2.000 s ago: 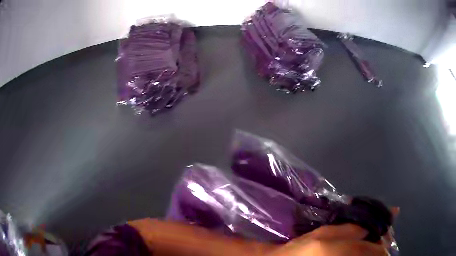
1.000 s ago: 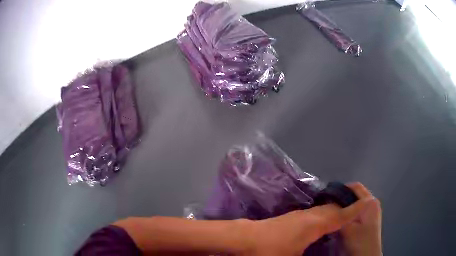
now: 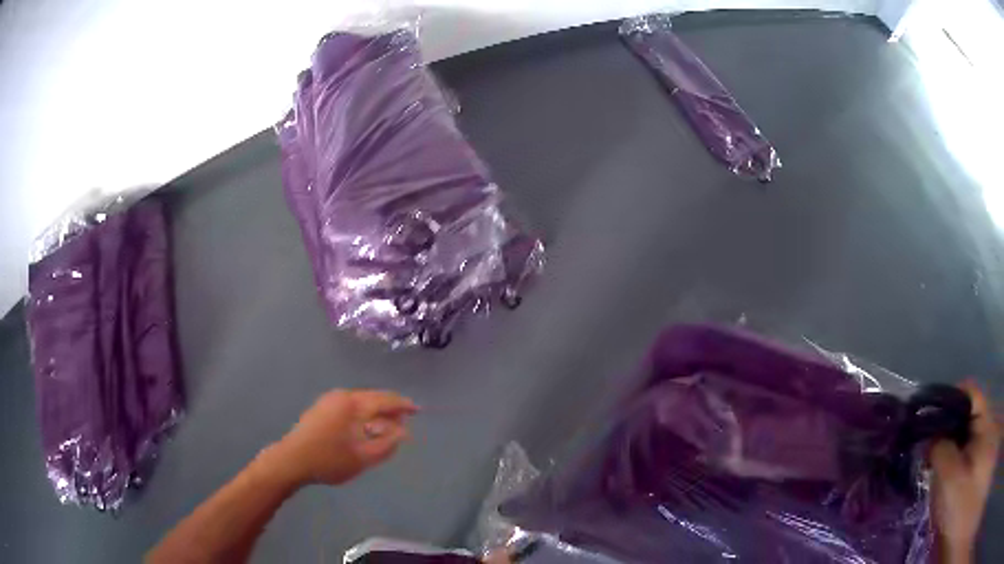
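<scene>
My right hand (image 3: 971,446), at the right edge, grips the dark hanger end (image 3: 936,413) of bagged purple garments (image 3: 749,441). The garments spread leftward in shiny clear film at the lower right, and the lower part is cut off by the frame. My left hand (image 3: 352,435) is over the grey floor at the lower left, empty, with fingers loosely bent and one pointing right. It does not touch the garments.
A bagged garment stack (image 3: 385,187) with dark hooks lies upper centre. Another pile (image 3: 105,342) lies far left by the white wall. A narrow bagged purple strip (image 3: 705,99) lies top right. A white-edged dark object (image 3: 407,553) and an unclear skin-coloured shape show at the bottom edge.
My left hand has come off the hanger end and moved left. My right hand and the bagged garments are farther right and more spread. The floor piles appear shifted left and larger.
</scene>
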